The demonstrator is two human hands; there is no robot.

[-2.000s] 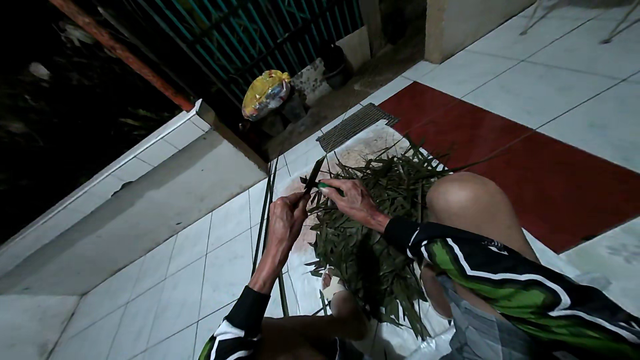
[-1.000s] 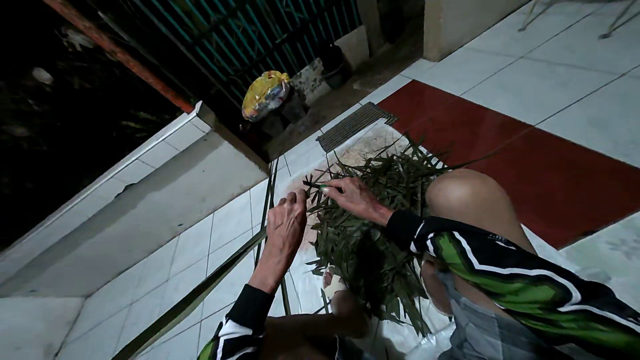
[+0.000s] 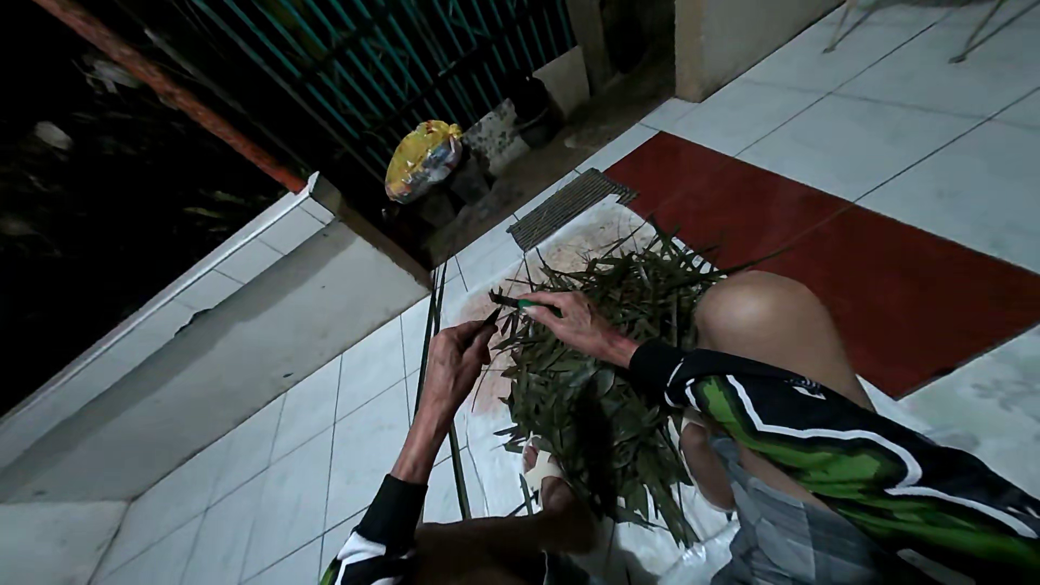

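Note:
My left hand [image 3: 457,361] is closed on the end of a dark leaf strip [image 3: 491,318], left of the leaf pile. Just right of it, my right hand [image 3: 573,321] grips a small knife [image 3: 508,301] with a green part at its handle, its dark blade pointing left close to the strip. Below and right of both hands, a heap of dark green long-leaf cuttings [image 3: 601,406] lies on a whitish sheet [image 3: 569,244] stained reddish brown. Long dark strips [image 3: 431,349] lie on the tiles beside my left forearm.
My bent knee [image 3: 764,317] stands right of the heap. A ribbed mat [image 3: 569,210] lies beyond the sheet, beside a red floor section [image 3: 812,260]. A yellow plastic bag [image 3: 422,162] sits near the green barred gate [image 3: 366,57]. A low tiled wall [image 3: 219,325] runs along the left.
The long broad strip that trailed down-left from my left hand one second ago no longer shows there. Both hands remain close together beside the heap, the right still with the knife.

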